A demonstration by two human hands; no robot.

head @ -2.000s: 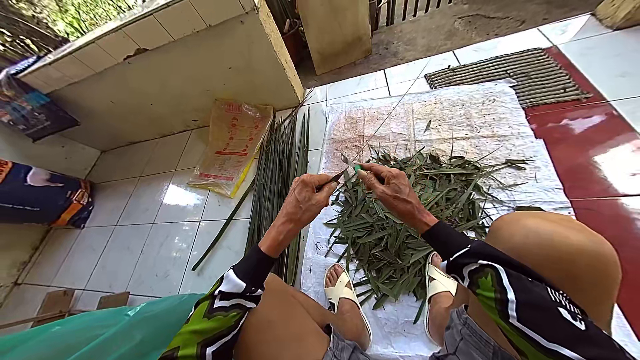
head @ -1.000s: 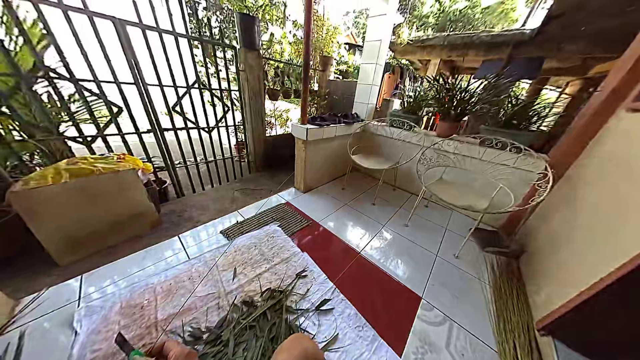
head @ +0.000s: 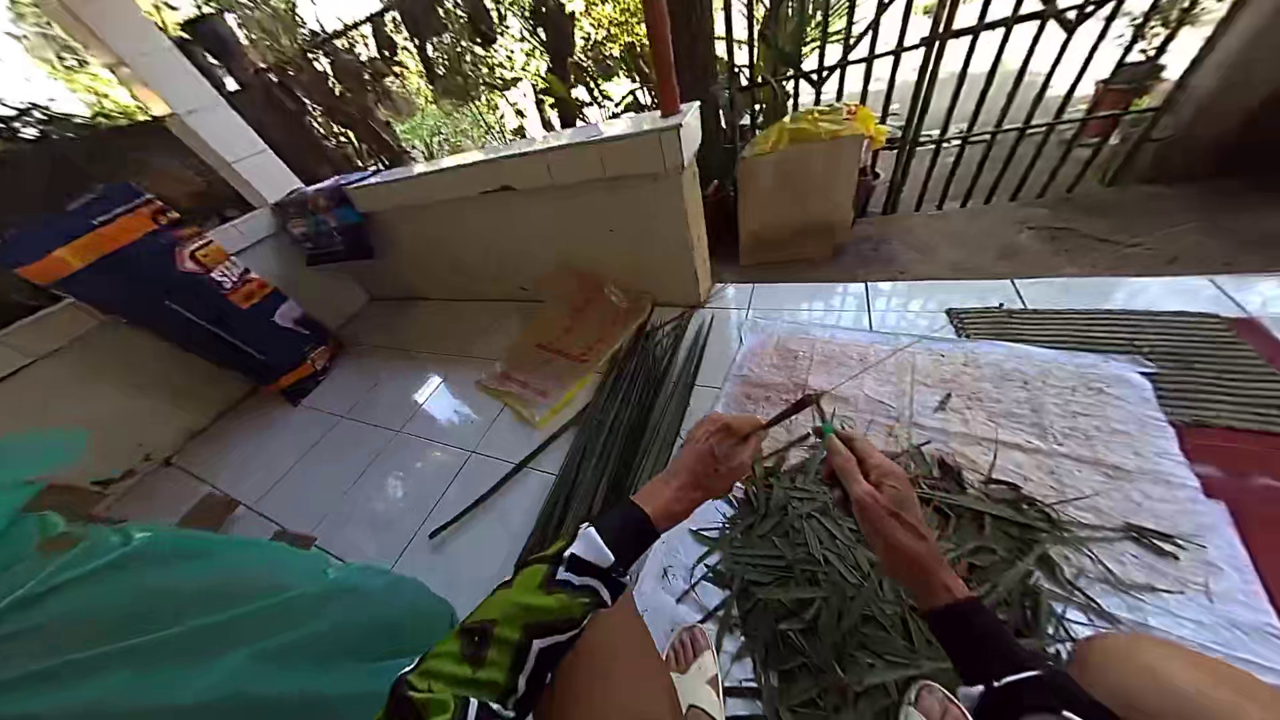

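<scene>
My left hand (head: 712, 455) grips a dark, thin stalk (head: 792, 410) whose tip points up and to the right. Close beside it, my right hand (head: 875, 485) is closed on a small tool with a green part (head: 827, 430), probably a knife; its blade meets the stalk's end. Below both hands lies a heap of cut green leaf strips (head: 830, 590) on a white cloth sheet (head: 1040, 400). To the left of the sheet, a bundle of long, thin palm-like stalks (head: 620, 420) rests on the tiles, with one stalk (head: 505, 480) lying apart from it.
A yellow and clear plastic sack (head: 570, 345) lies beside the bundle. Green plastic (head: 220, 620) fills the lower left. A low wall (head: 540, 240) stands beyond, next to a box with yellow plastic (head: 800, 200). A ribbed mat (head: 1120, 360) overlaps the sheet's far right corner.
The view has swung far to the right and back to the left. Both hands, mostly out of frame one second ago, are in full view again over the leaf heap.
</scene>
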